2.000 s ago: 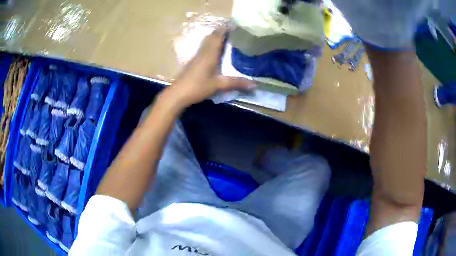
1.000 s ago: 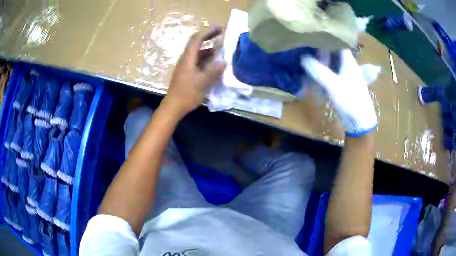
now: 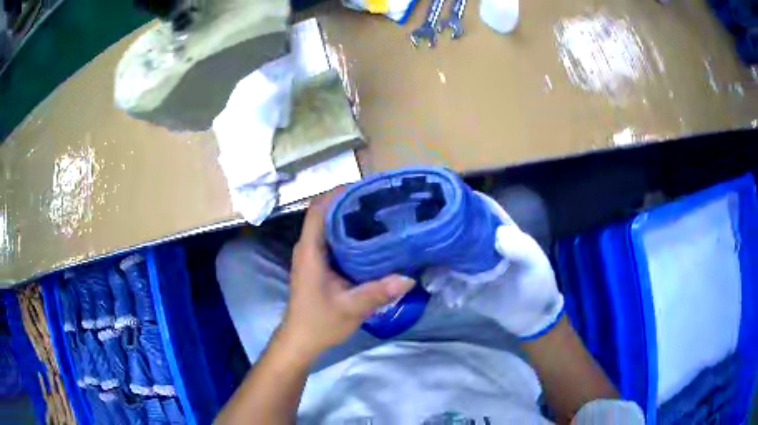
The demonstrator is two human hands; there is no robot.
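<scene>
A blue tubular piece [image 3: 415, 236] is held above my lap, its open end turned up to the camera and showing a dark recess. My left hand [image 3: 332, 286], bare, grips its left side with the thumb in front. My right hand [image 3: 515, 278], in a white glove with a blue wrist edge, holds its right side near the whitish fuzzy trim [image 3: 478, 278]. The khaki lower block [image 3: 320, 124] is bare on the table, with a crumpled white cloth [image 3: 249, 141] beside it. The cream upper block [image 3: 199, 70] stands at its left.
Silver wrenches [image 3: 440, 21], a small white bottle [image 3: 499, 14] and a yellow patch on white cloth lie at the tan table's [image 3: 499, 100] far side. A blue tote [image 3: 166, 315] of blue pieces is at left, a blue crate with white liner [image 3: 694, 282] at right.
The blue piece has left the lower block and is now in both hands over my lap. The view has swung, so the press blocks now appear farther left.
</scene>
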